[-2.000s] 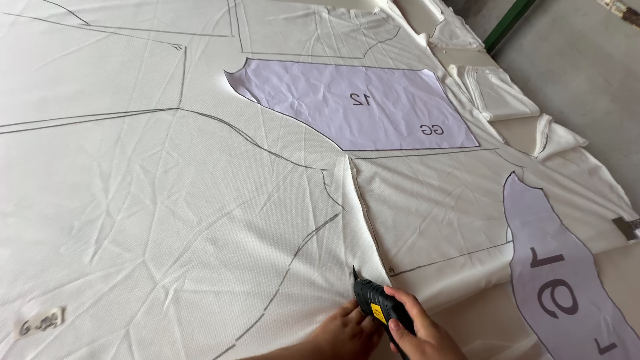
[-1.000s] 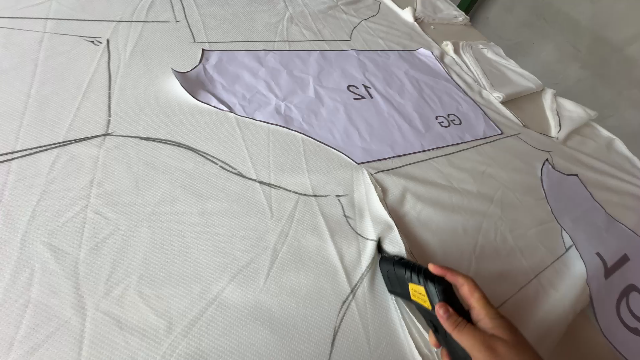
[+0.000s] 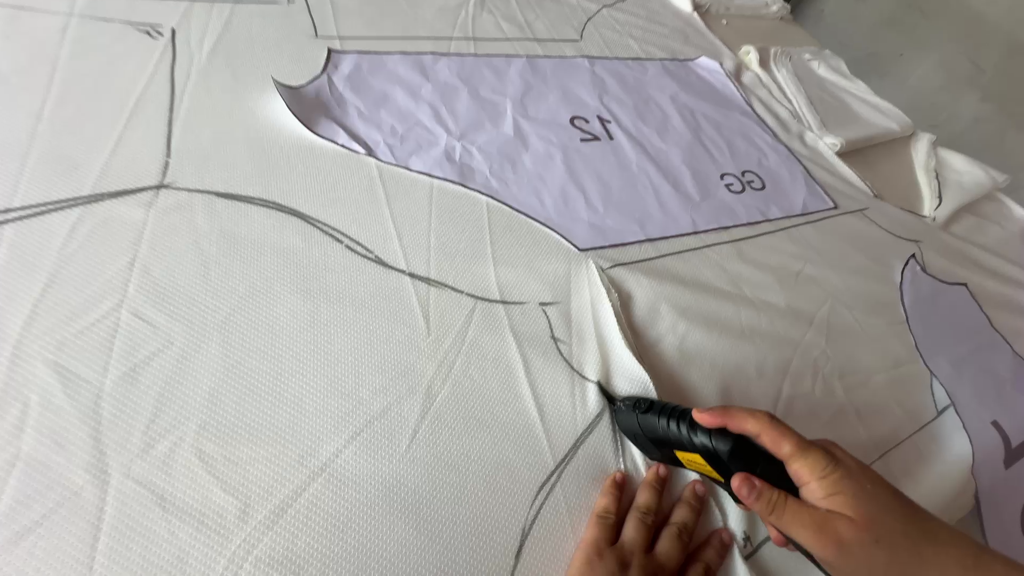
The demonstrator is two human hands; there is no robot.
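My right hand [image 3: 832, 488] grips a black handheld electric cutter [image 3: 688, 440] with a yellow label. Its pointed tip touches the white fabric [image 3: 320, 416] where a drawn curve meets the cut edge. Fingers spread, my left hand [image 3: 656, 528] lies flat on the cloth just below the cutter and holds nothing. A cut fabric edge [image 3: 628, 344] runs from the cutter up to the lower corner of a lilac paper pattern piece [image 3: 496, 136], which bears mirrored marks. Drawn pattern lines cross the cloth to the left.
Another lilac paper pattern piece [image 3: 960, 352] lies at the right, partly out of view. Folded white fabric pieces [image 3: 848, 96] are bunched along the upper right edge of the cloth. Beyond them shows a grey floor [image 3: 944, 56].
My left hand, out of view one second ago, is back on the cloth below the cutter. Since two seconds ago the cutter tip has moved up the fabric to the drawn curve.
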